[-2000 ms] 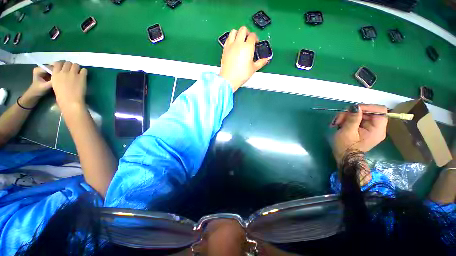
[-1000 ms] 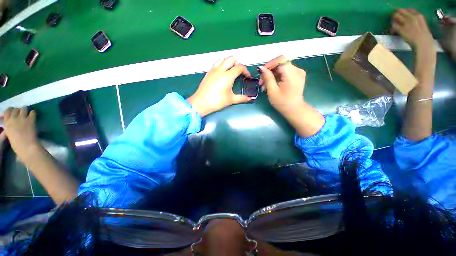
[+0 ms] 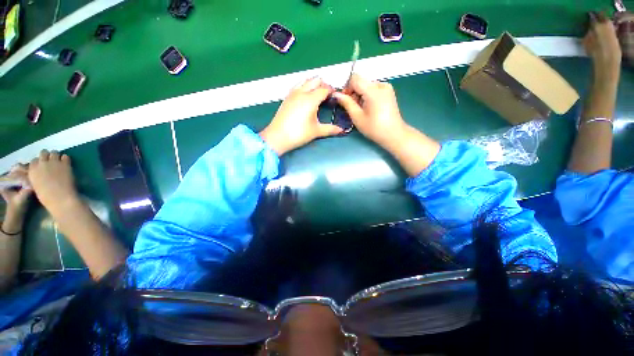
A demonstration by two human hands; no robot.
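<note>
A small dark smartwatch body [image 3: 341, 119] is held above the glossy green bench in front of the white rail. My left hand [image 3: 299, 118] grips it from the left, with the thumb below and fingers above. My right hand [image 3: 377, 109] is at its upper right side, fingers bent, holding a thin tool [image 3: 354, 61] whose pale end points up over the rail. The tool's working tip is hidden by my fingers. The fingers cover part of the watch body.
Several watch bodies [image 3: 279, 37] lie on the green belt beyond the white rail [image 3: 229, 94]. An open cardboard box [image 3: 514, 80] and crumpled clear plastic [image 3: 511, 144] lie right. A black phone-like rectangle [image 3: 126, 174] lies left. Other people's hands are at the far left [image 3: 52, 182] and right [image 3: 602, 49].
My left hand brought a watch body from the belt to the bench, and my right hand joined it. Since one second ago, the tool's pale end has come into view, pointing up.
</note>
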